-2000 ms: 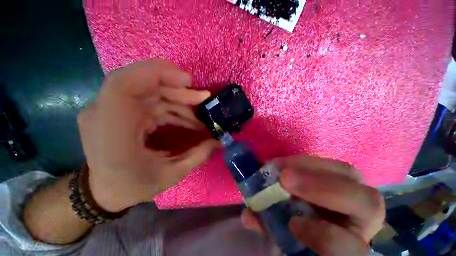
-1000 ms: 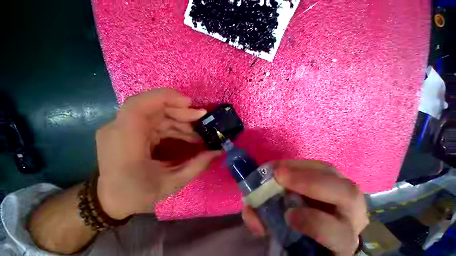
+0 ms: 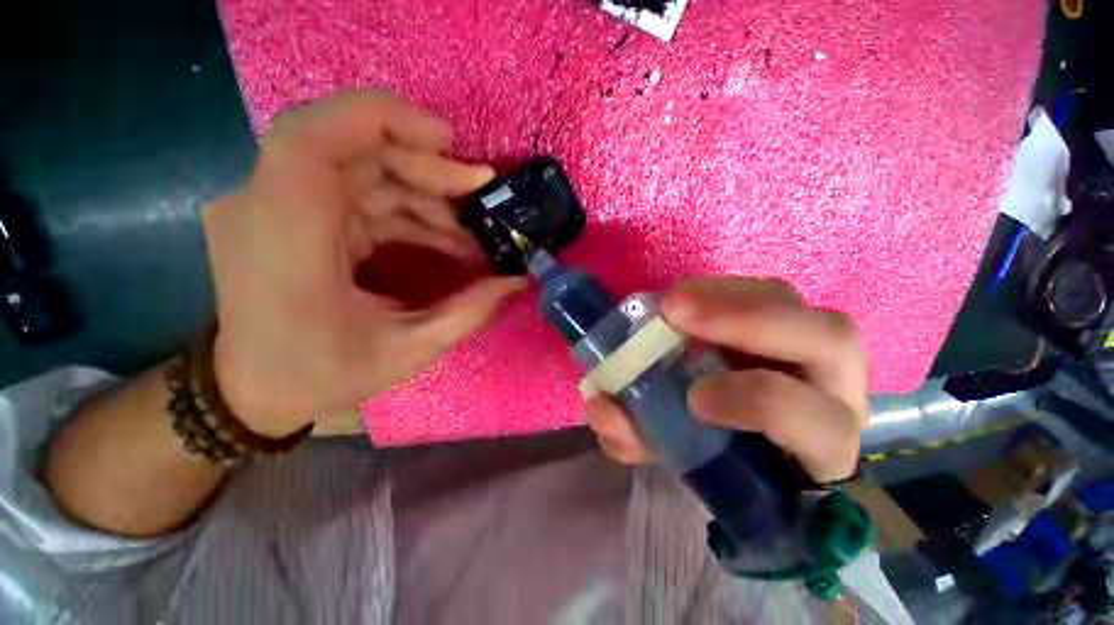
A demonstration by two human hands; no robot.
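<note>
My left hand (image 3: 348, 244) holds a glossy black squarish device housing (image 3: 538, 204) by its left side, between thumb and fingers. A small pale label shows inside the housing. My right hand (image 3: 770, 366) grips an electric screwdriver (image 3: 654, 391), grey-blue with a dark nose, a cream band and a green rear end. Its gold-looking bit (image 3: 522, 241) points into the housing's lower left part. Whether a screw is under the tip is too small to tell.
A pink-red speckled mat (image 3: 794, 183) lies under the hands. A white sheet (image 3: 660, 17) with dark screws is cut off by the top edge. Black pieces (image 3: 37, 305) lie on the dark green bench at left. White paper (image 3: 1038, 177) and black equipment (image 3: 1075, 287) are at right.
Both hands, the housing and the driver sit higher in the picture, as the view has shifted. The driver's green end now shows. The bit stays at the housing's lower left part.
</note>
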